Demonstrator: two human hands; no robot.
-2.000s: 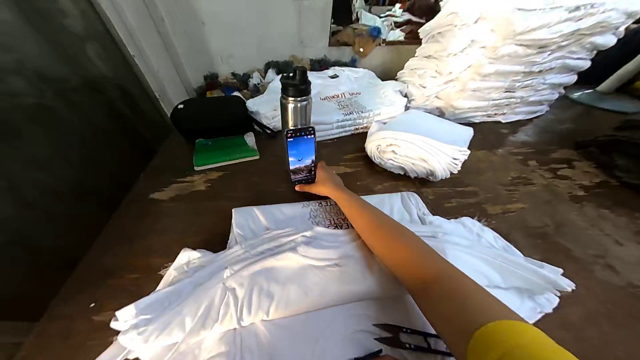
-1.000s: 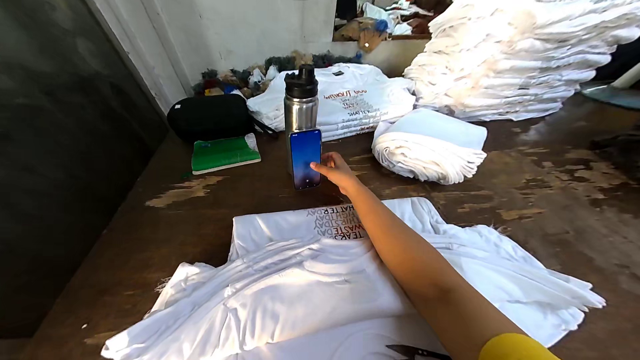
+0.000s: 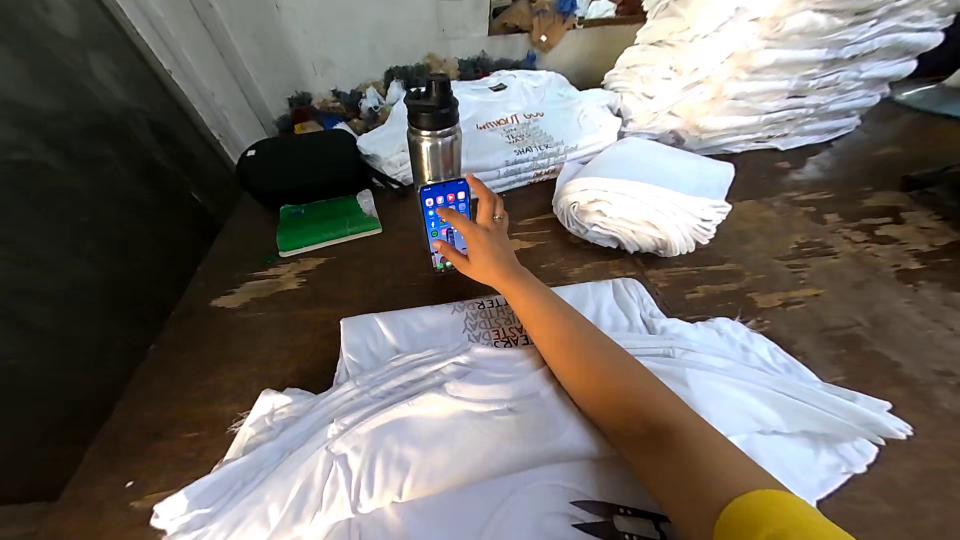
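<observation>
My right hand [image 3: 484, 238] reaches forward, fingers spread, at the lit screen of a smartphone [image 3: 442, 251], which stands upright against a steel bottle with a black lid [image 3: 433, 142]. Its fingertips are over the screen and the phone's right edge. Under my forearm lies a pile of white printed T-shirts [image 3: 420, 420]. Black thread snips [image 3: 619, 519] rest on the shirts at the bottom edge, partly cut off by the frame. My left hand is out of view.
Left of the bottle are a black case [image 3: 300, 166] and a green notebook [image 3: 327, 225]. Behind it lie folded printed T-shirts [image 3: 540, 112]. A rolled white cloth bundle [image 3: 641, 202] sits to the right, before a tall stack of white garments [image 3: 757, 75] on the worn wooden table [image 3: 750, 262].
My right hand has moved from the phone's lower right edge up over its screen, fingers now spread. The screen has changed from a picture to a page of icons.
</observation>
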